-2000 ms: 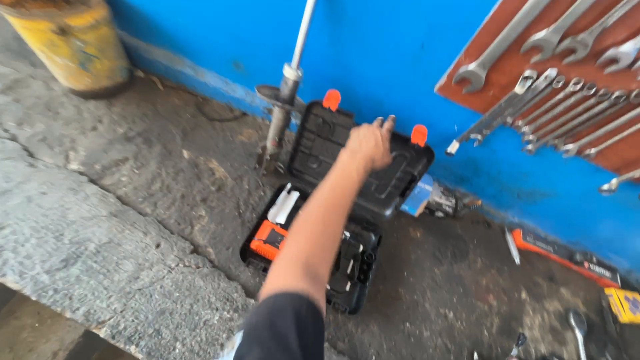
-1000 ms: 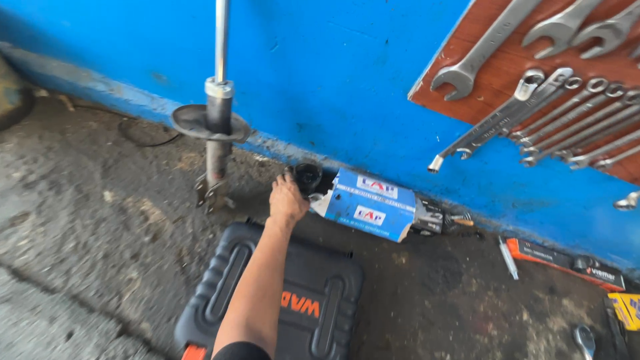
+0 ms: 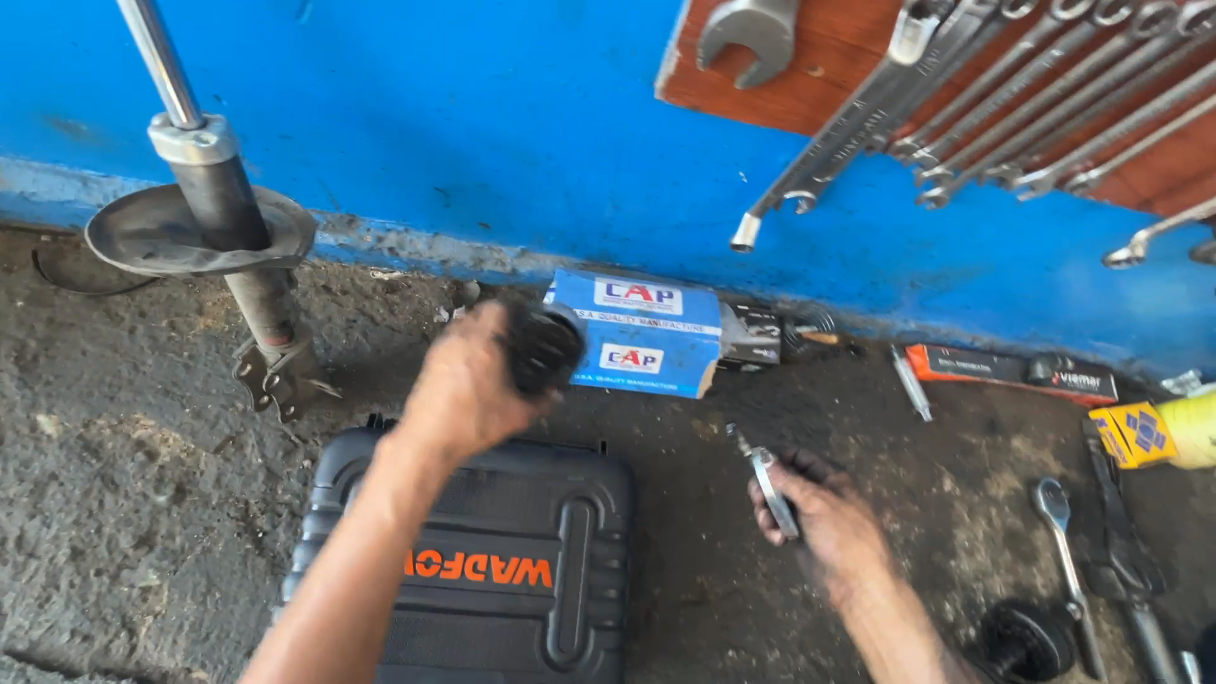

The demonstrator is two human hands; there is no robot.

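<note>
My left hand [image 3: 465, 380] holds a round black ribbed part [image 3: 543, 350], blurred, which may be rubber or plastic. It is above the back edge of a closed black Wadfow tool case [image 3: 484, 513] and beside a blue cardboard box [image 3: 641, 332]. To the right of the case, my right hand [image 3: 817, 503] is closed around a small metal tool [image 3: 774, 494] with a narrow tip pointing up and left. Its kind cannot be told. A shock absorber strut [image 3: 223, 199] stands upright at the left, near the blue wall.
Combination wrenches [image 3: 1026, 104] hang on a red-brown board [image 3: 807, 100] at upper right. Along the wall's foot lie a dark box [image 3: 750, 334] and a long orange-and-black box [image 3: 1016, 370]. A yellow box [image 3: 1135, 434], a ratchet [image 3: 1064, 532] and other tools lie at right.
The tool case, open two seconds ago, is closed. My left hand has picked up the round black part from beside the blue box. My right hand has come into view with the metal tool.
</note>
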